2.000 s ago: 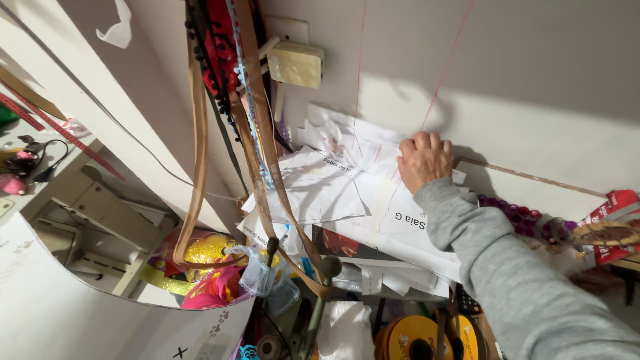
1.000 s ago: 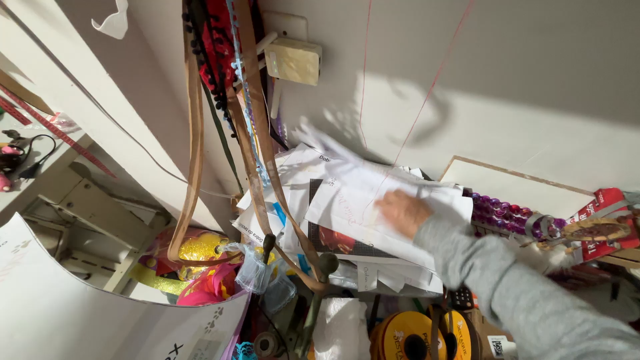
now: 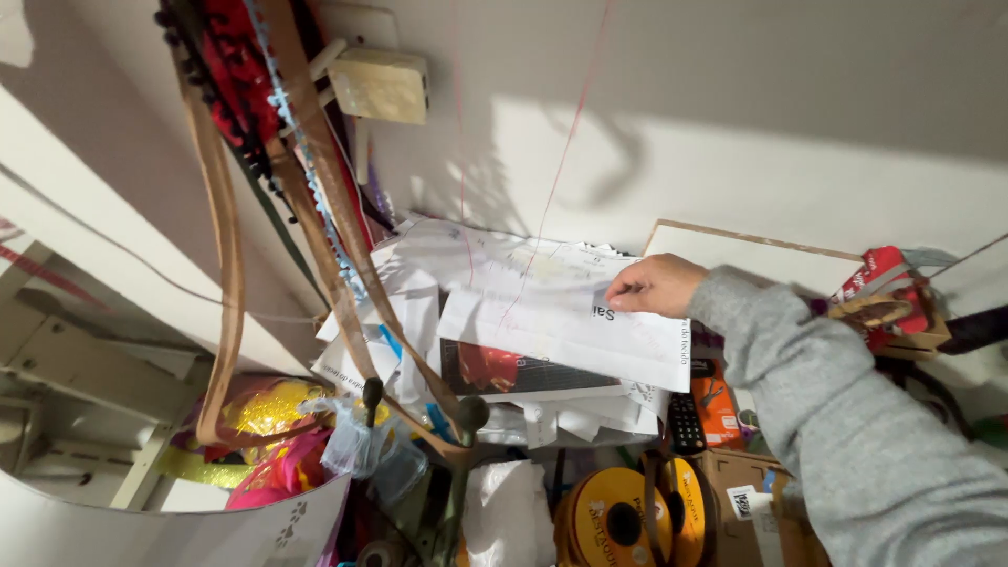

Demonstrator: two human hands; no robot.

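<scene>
My right hand [image 3: 657, 285], in a grey sleeve, reaches in from the right with thumb and fingertips pinching the top sheet of white printed paper [image 3: 543, 327]. That sheet lies over a stack of other papers [image 3: 394, 311] against the wall. Beneath its front edge a dark page with a red picture [image 3: 488, 368] shows partly. More paper pieces [image 3: 583, 413] stick out below. My left hand is outside the picture.
Tan ribbons [image 3: 224, 236] and trims hang at the left from a hooked stand [image 3: 472, 413]. Yellow ribbon spools [image 3: 614, 516], a cardboard box [image 3: 740, 488], a black remote control [image 3: 685, 424] and a white roll [image 3: 508, 512] sit in front. A cream wall-mounted box [image 3: 378, 85] is behind.
The papers have shifted under my right hand; the dark page with the red picture is more covered than one second ago. The view has moved closer to the stack.
</scene>
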